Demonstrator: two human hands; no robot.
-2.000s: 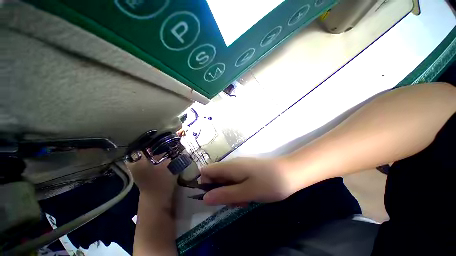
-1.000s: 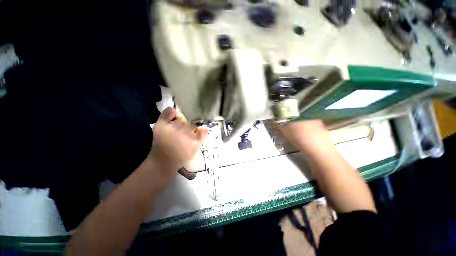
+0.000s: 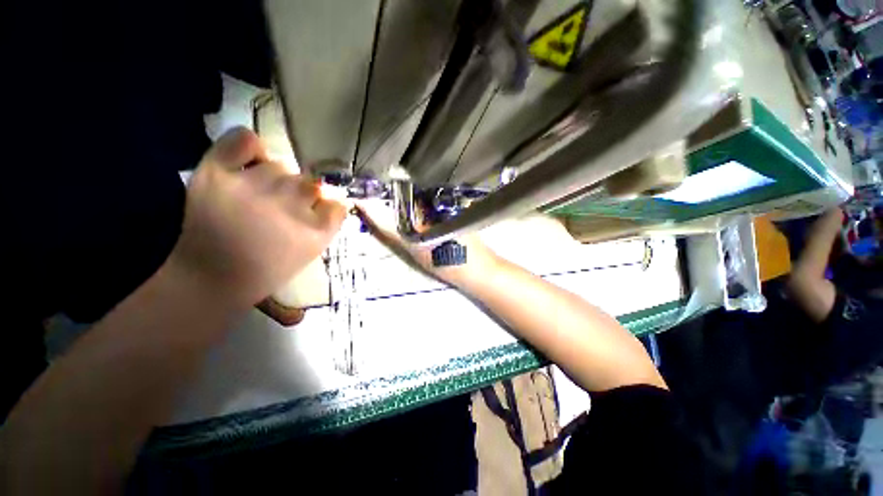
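Observation:
The cream machine head point(image 3: 600, 126) fills the upper middle of the view. My left hand point(image 3: 254, 218) is at the left of the needle area, fingers bent with their tips close to the presser foot region; whether they pinch a thread or small part cannot be told. My right hand point(image 3: 392, 235) reaches in from the right under the head, largely hidden behind the guard, its fingertips near my left fingertips. The black ridged knob point(image 3: 449, 254) shows in front of my right wrist. The needle and foot are blurred by glare.
Black fabric point(image 3: 106, 145) is piled at the left. The white table point(image 3: 416, 334) has a green ruler edge point(image 3: 387, 378). The green-framed control panel point(image 3: 721, 179), a clear parts tray point(image 3: 741, 266) and another person's arm point(image 3: 816, 262) are at the right.
The view has swung and moved closer to the machine head. My right hand has moved further left under the head, toward my left hand, which stays left of the foot.

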